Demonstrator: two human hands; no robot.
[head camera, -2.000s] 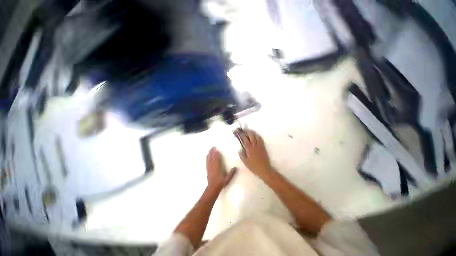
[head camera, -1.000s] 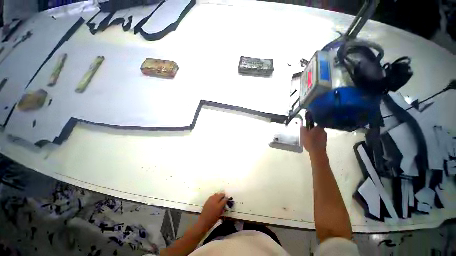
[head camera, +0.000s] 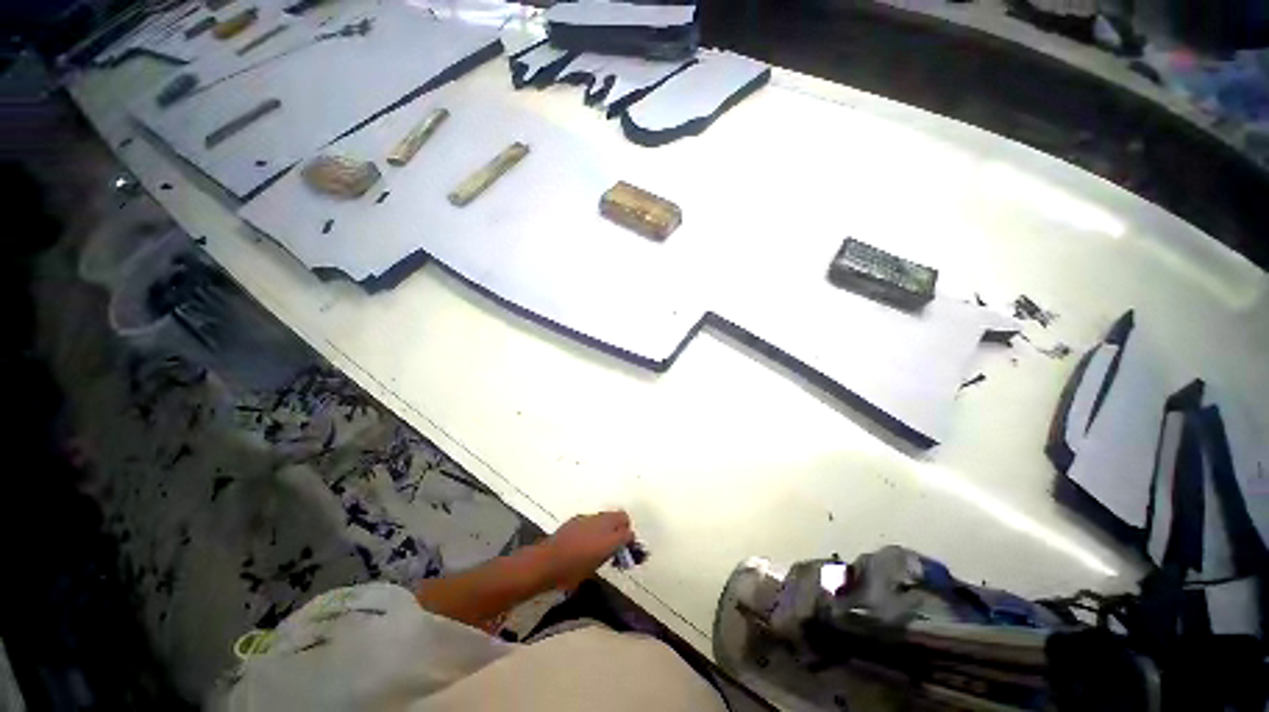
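My left hand (head camera: 599, 540) is at the table's near edge with its fingers curled round a small dark scrap (head camera: 632, 554) with a pale part, which sticks out on the right. My right hand is not in view. The cutting machine (head camera: 891, 626) is at the bottom right, cut off by the frame edge, with its silver body and dark cable parts showing. The white-topped fabric lay (head camera: 543, 264) lies across the table with a stepped dark near edge, apart from the machine.
Block weights (head camera: 640, 210) (head camera: 882, 273) and bar weights (head camera: 490, 174) (head camera: 418, 136) lie on the lay. Offcuts (head camera: 1204, 487) are heaped at the right. A cut piece stack (head camera: 622, 31) is at the back. Dark scraps litter the floor (head camera: 376, 445) left of the table edge (head camera: 404, 417).
The view has swung left along the table. The machine has come from the lay's right end to the near edge at bottom right. My right hand has gone out of view; my left stays at the table edge.
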